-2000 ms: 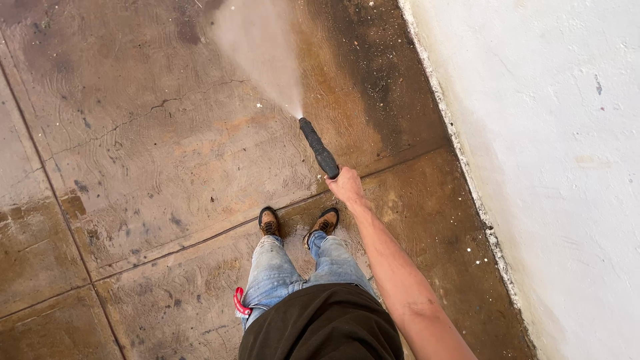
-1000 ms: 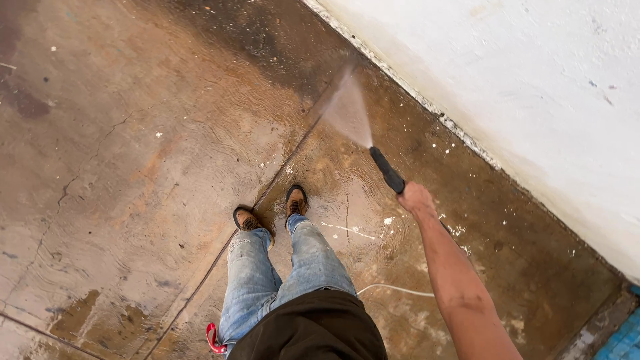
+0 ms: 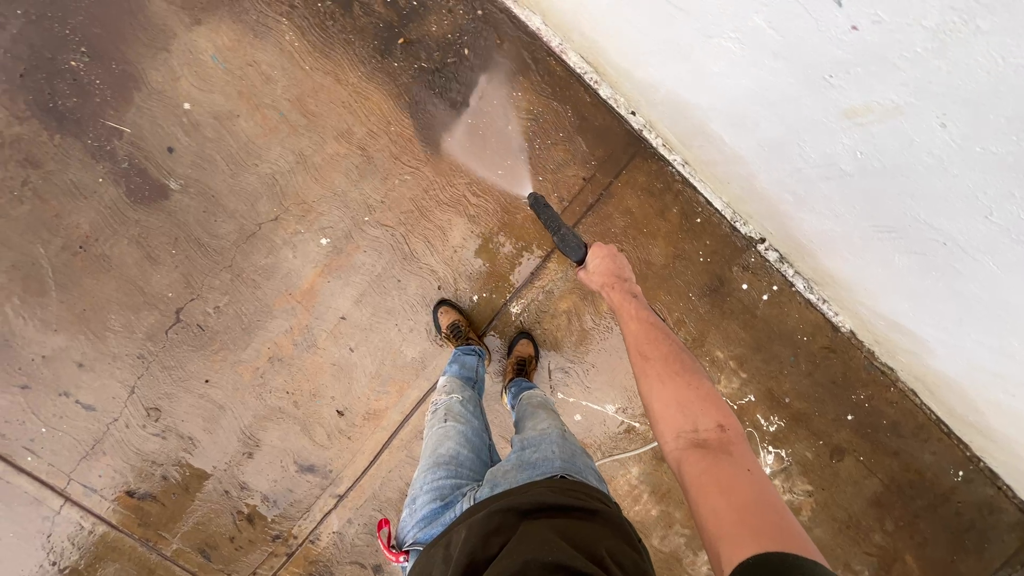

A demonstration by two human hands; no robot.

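My right hand (image 3: 608, 270) is closed on the rear end of a black pressure washer spray gun (image 3: 558, 228), with my arm stretched forward. From the tip of the gun a fan-shaped water spray (image 3: 492, 136) spreads over the wet concrete floor (image 3: 264, 200), toward a dark patch near the wall. The trigger and the underside of the gun are hidden. My left hand is out of view. A pale hose or cord (image 3: 626, 454) shows on the floor between my leg and my forearm.
A white wall (image 3: 840, 160) with a rough lower edge runs diagonally along the right. My brown work boots (image 3: 522, 360) stand on either side of a floor joint (image 3: 400, 428). A red strap (image 3: 390, 544) hangs at my hip. White paint-like spots mark the floor.
The view has turned and shifted. The spray, close to the floor joint one second ago, now falls on the floor beyond it, by the dark patch. My right hand still holds the gun.
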